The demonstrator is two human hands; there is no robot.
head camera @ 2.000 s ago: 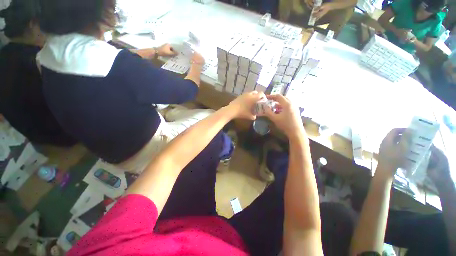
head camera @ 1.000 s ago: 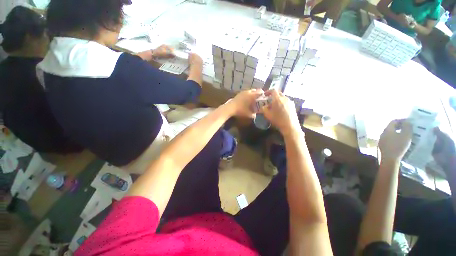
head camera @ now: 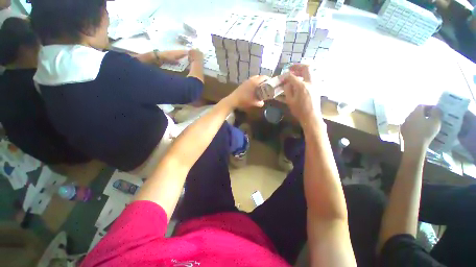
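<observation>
A small folding carton (head camera: 266,92) is held between my two hands just in front of the table edge. Its grey-brown side or inside faces me, and a white part points to the right. My left hand (head camera: 250,92) grips its left end. My right hand (head camera: 298,89) has its fingers on the white part at the right end. The fingers partly hide the carton, so I cannot tell which flap they touch. The stacked finished cartons (head camera: 241,52) stand on the table just beyond my hands.
The white table (head camera: 355,68) runs across the view. Bundled cartons (head camera: 407,21) stand at its far right. A person in dark clothes (head camera: 120,94) works at the left. A neighbour's hand (head camera: 420,126) holds a long white carton (head camera: 450,117) at the right. Printed cards lie on the floor.
My hands have moved slightly up in the picture. My right hand's fingers have shifted, and the carton now shows its grey-brown side. The right neighbour's carton also sits higher.
</observation>
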